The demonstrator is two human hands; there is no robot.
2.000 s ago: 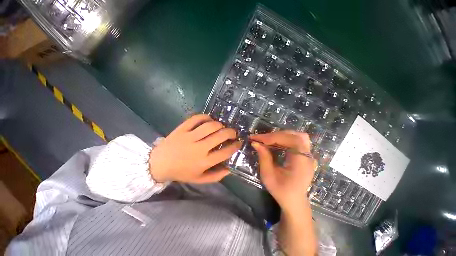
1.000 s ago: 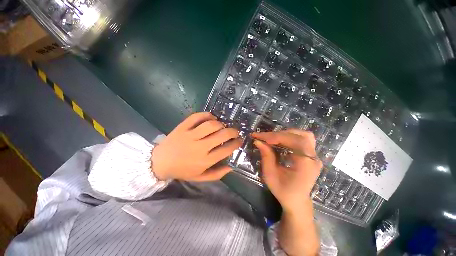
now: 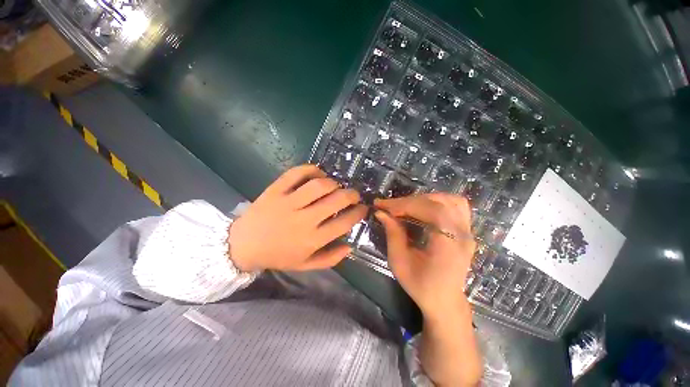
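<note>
A clear blister tray (image 3: 495, 83) lies tilted on the green bench, small dark components (image 3: 431, 130) in its pockets. My left hand (image 3: 299, 223) rests palm down over the tray's near left edge, its fingertips close to my right fingertips; what lies under them is hidden. My right hand (image 3: 427, 246) holds thin tweezers (image 3: 446, 231) like a pen, tips pointing left at the left fingertips. The tweezer tips are too small to make out. A white sheet (image 3: 529, 219) lies on the tray's right part with a heap of tiny dark parts (image 3: 567, 244) on it.
Another stack of clear trays (image 3: 91, 34) stands at the upper left. A small shiny bag (image 3: 587, 351) and a blue object (image 3: 641, 361) lie at the lower right. A cardboard box (image 3: 45, 60) and yellow-black tape (image 3: 113, 160) are on the left, beyond the bench edge.
My right hand has shifted slightly left, its fingertips closer to the left fingertips. My left hand stays nearly in place.
</note>
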